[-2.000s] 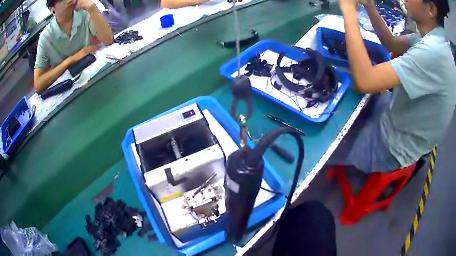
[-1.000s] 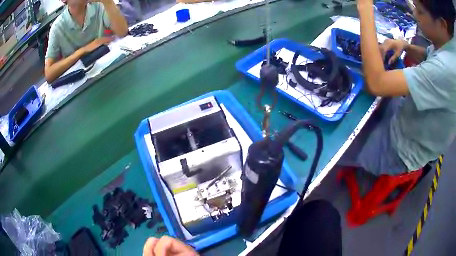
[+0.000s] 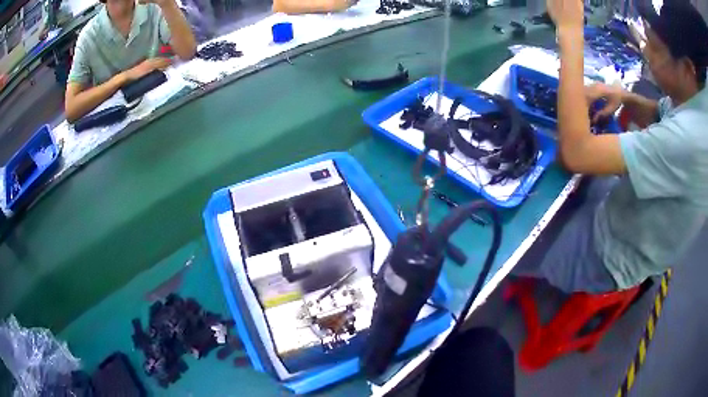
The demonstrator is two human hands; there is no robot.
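Neither of my hands is in the picture. The white screw feeder (image 3: 291,194) with a dark window and a metal pick-up end sits in a blue tray (image 3: 220,267) in front of me. The black electric screwdriver (image 3: 404,298) with a pale label hangs on its cord over the tray's right side, tilted. A heap of small black plastic pieces (image 3: 172,333) lies on the green bench left of the tray. Part of a black parts tray (image 3: 116,378) and a crinkled clear bag (image 3: 35,357) show at the bottom left.
A blue bin (image 3: 388,128) with black bands and cables stands beyond the screwdriver. A black curved band (image 3: 378,81) lies on the green conveyor (image 3: 256,116). One person sits at right by a red stool (image 3: 536,333), another across the belt. A dark rounded shape (image 3: 472,368) is at the bottom.
The fingers seen at the bottom edge one second ago are gone from view. The screwdriver hangs more tilted than two seconds ago. The view has shifted slightly, and the band on the conveyor has shifted left.
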